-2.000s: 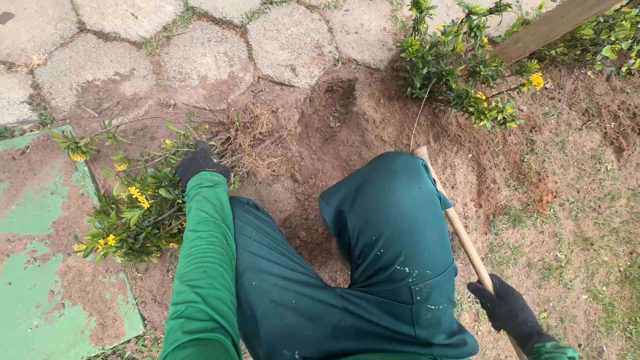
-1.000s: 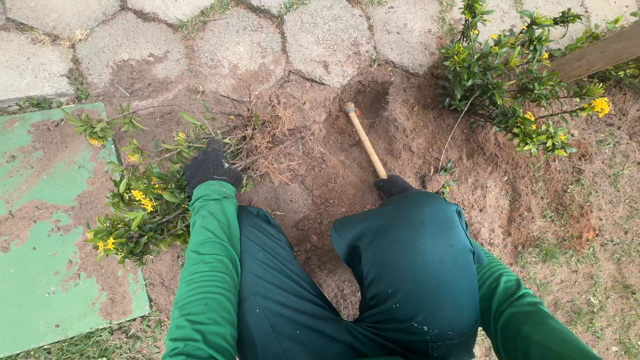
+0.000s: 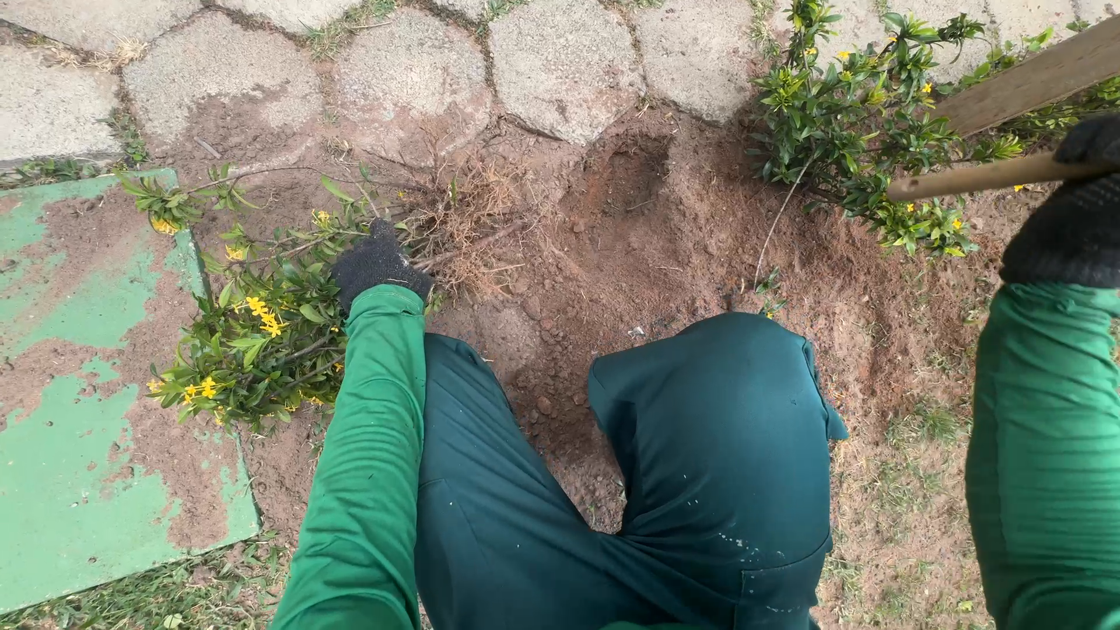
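My left hand [image 3: 376,264], in a black glove, grips the stems of an uprooted shrub with yellow flowers [image 3: 271,341]. The shrub's bare roots [image 3: 477,223] spread on the soil just right of that hand. At the right edge, my right hand [image 3: 1067,210], also gloved in black, is closed around a wooden tool handle [image 3: 971,178]; the tool's head is out of view. A dug hole [image 3: 626,175] lies in the reddish soil between the roots and a standing shrub [image 3: 857,122].
Hexagonal paving stones [image 3: 569,66] border the soil at the top. A green painted slab [image 3: 79,490], partly covered with soil, lies at left. A wooden post [image 3: 1032,83] slants in at upper right, beside the standing shrub. My knees are close below the hole.
My right hand has risen from beside my knee to the right edge, carrying the tool away from the hole. My left hand has stayed at the uprooted shrub.
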